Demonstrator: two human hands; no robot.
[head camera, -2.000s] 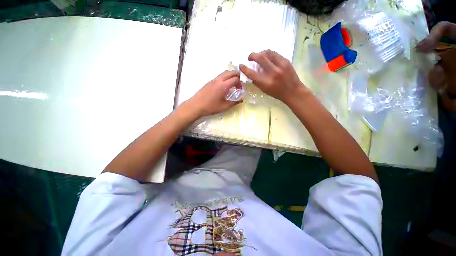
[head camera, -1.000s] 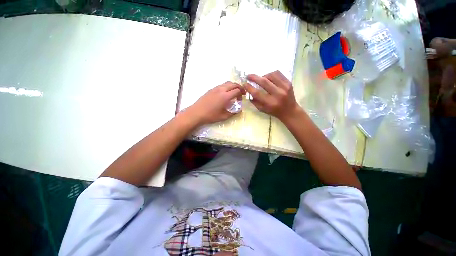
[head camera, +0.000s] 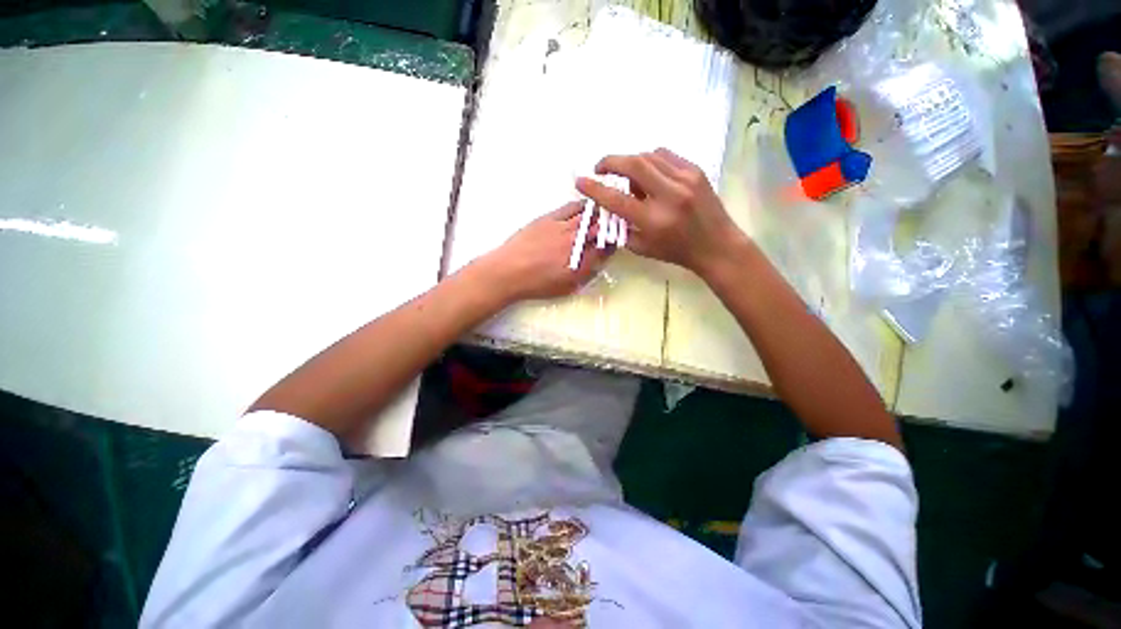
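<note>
Several short white sticks (head camera: 605, 229) show between my two hands, pointing down toward me. My right hand (head camera: 670, 211) holds them at their upper ends with bent fingers. My left hand (head camera: 550, 254) is just left of and below the sticks, partly behind them, its fingers curled around a bit of clear plastic bag (head camera: 599, 281). A large flat stack of white sticks (head camera: 590, 98) lies on the cream table beyond my hands, with its ribbed edge at the right.
A blue and orange tape dispenser (head camera: 826, 145) stands right of the stack. A bagged pack of white pieces (head camera: 937, 121) and loose clear bags (head camera: 959, 273) lie further right. A round black bundle (head camera: 787, 27) is at the far edge. A glossy white board (head camera: 221, 234) is at left.
White sticks now show clearly between my hands, where only clear film and a small white part showed before. My right hand has risen slightly. A person's hand at the right edge has mostly left view.
</note>
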